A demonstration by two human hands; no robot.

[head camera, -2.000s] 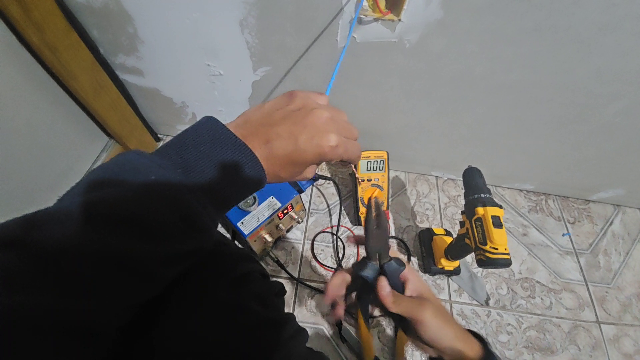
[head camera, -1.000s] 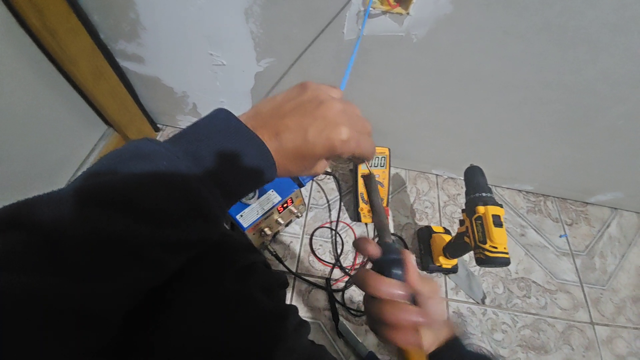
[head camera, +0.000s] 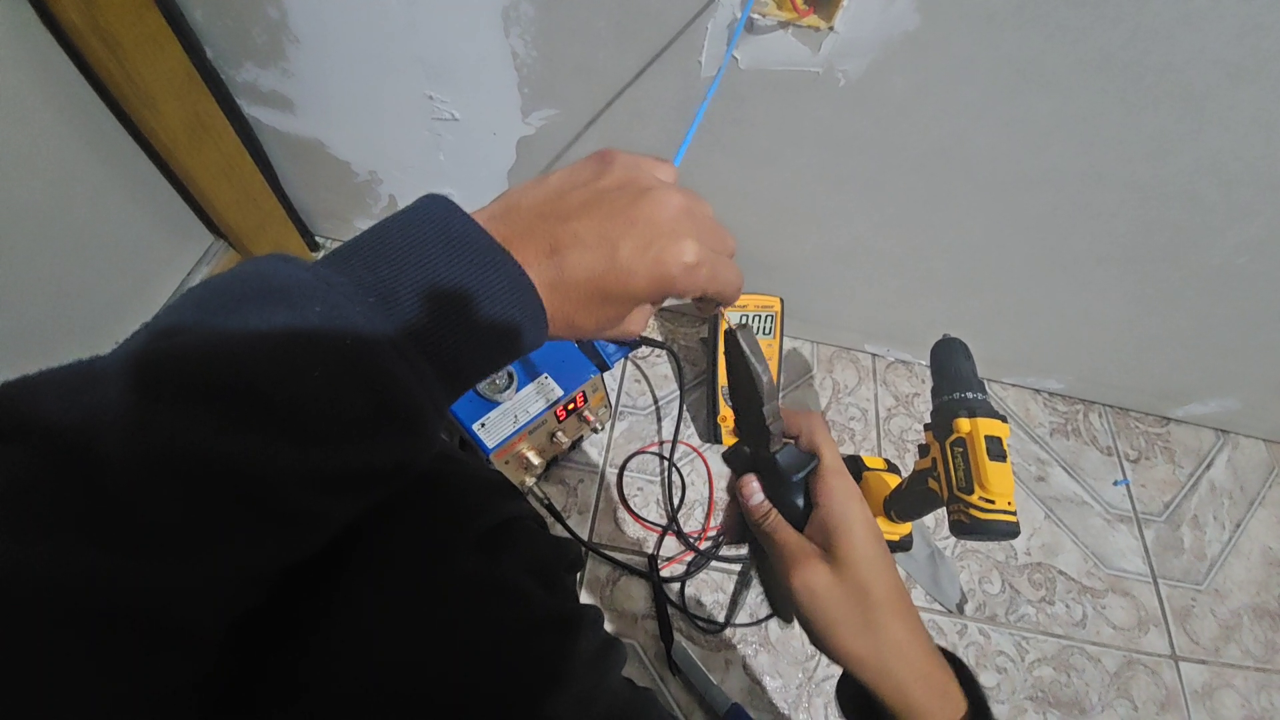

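A blue wire [head camera: 712,100] runs down from the opening in the wall into my left hand [head camera: 625,240], whose fingers pinch it near its end. A short bare copper end shows just below those fingertips. My right hand [head camera: 835,545] grips dark-handled pliers [head camera: 757,390], with their jaws pointing up at the copper end. Whether the jaw tips touch the copper is hard to tell. Behind the pliers a yellow digital multimeter [head camera: 768,345] lies on the floor, partly covered.
A blue bench unit with a red display [head camera: 545,405] stands at left, partly under my sleeve. Black and red test leads [head camera: 680,500] coil on the tiles. A yellow cordless drill [head camera: 970,460] and a flat metal blade [head camera: 932,575] lie at right. The wall box [head camera: 800,12] is above.
The pliers' handles were apart two seconds ago; now my right hand is closed around them. The pliers have turned, while my left hand stays at the blue wire.
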